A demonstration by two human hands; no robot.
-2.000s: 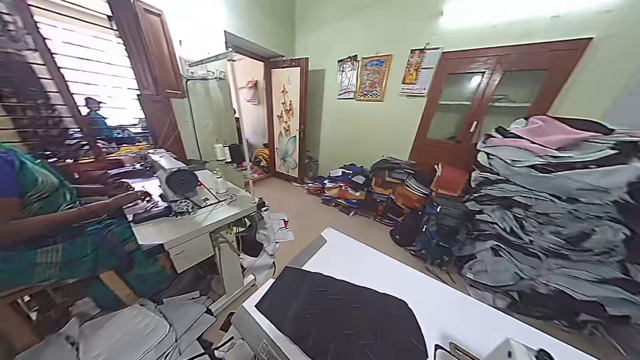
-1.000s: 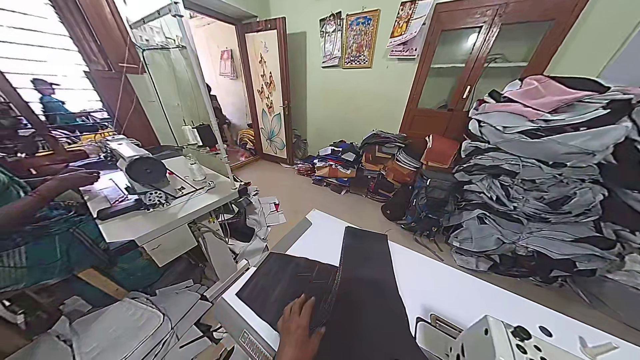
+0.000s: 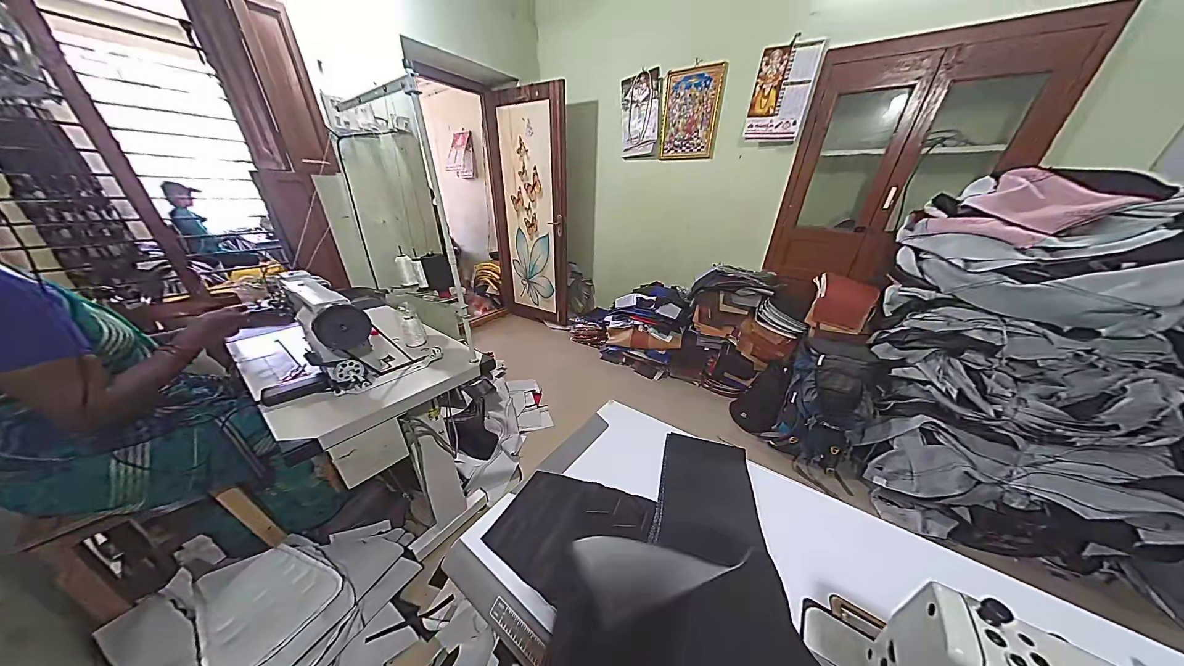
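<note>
Dark fabric pieces lie on the white sewing table in front of me: a wide dark panel [image 3: 564, 523] on the left and a long dark strip [image 3: 708, 499] beside and partly over it, running toward the far edge. Nearest me, a raised dark piece shows its folded-over grey underside [image 3: 647, 573]. Neither my left hand nor my right hand can be seen; the raised cloth could be covering one. At the lower right, the white head of a sewing machine [image 3: 971, 629] stands on the table [image 3: 832, 536].
At left a person [image 3: 120, 388] sits at another sewing machine [image 3: 324, 324]. Grey cut pieces [image 3: 259, 601] are heaped at lower left. A tall stack of grey and black pieces [image 3: 1027, 370] stands at right, with backpacks [image 3: 823, 398] and cloth bundles [image 3: 647, 319] on the floor.
The long strip appears on the table after the oldest frame. The hand that lay on the dark cloth one second ago is out of sight, and a grey underside now shows on the raised near piece.
</note>
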